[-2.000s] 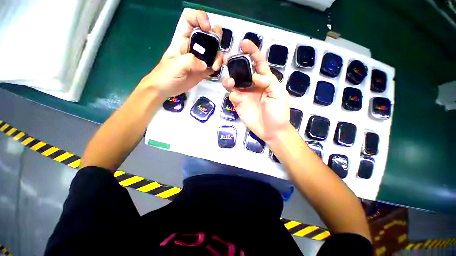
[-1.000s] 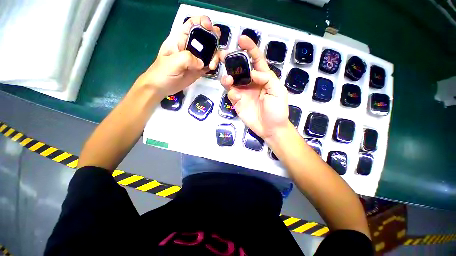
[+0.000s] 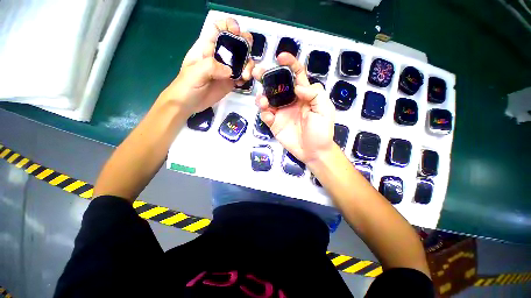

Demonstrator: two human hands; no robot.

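Note:
My left hand (image 3: 205,70) holds a smartwatch (image 3: 232,55) by its edges over the far left part of the foam tray. Its face is dark with a white glare patch. My right hand (image 3: 303,119) holds a second smartwatch (image 3: 279,87) just right of and slightly nearer than the first. Its face shows small coloured "hello"-like script. The white foam tray (image 3: 224,160) lies under both hands with several watches in rows. Some faces are black, some show coloured script, and one watch (image 3: 381,73) shows a patterned face. My hands and right forearm hide some pockets.
White foam sheets (image 3: 52,52) lie on the green bench surface (image 3: 169,35) at the left. A pale object (image 3: 520,106) lies at the right edge. Yellow-black floor tape (image 3: 169,215) crosses the grey floor in front of the bench. A brown patterned stool (image 3: 454,265) stands at the lower right.
Coloured script now shows on the watch in my right hand, which was black. A tray watch now shows a patterned face. My hands stay nearly in place; the right-hand watch is tilted slightly differently.

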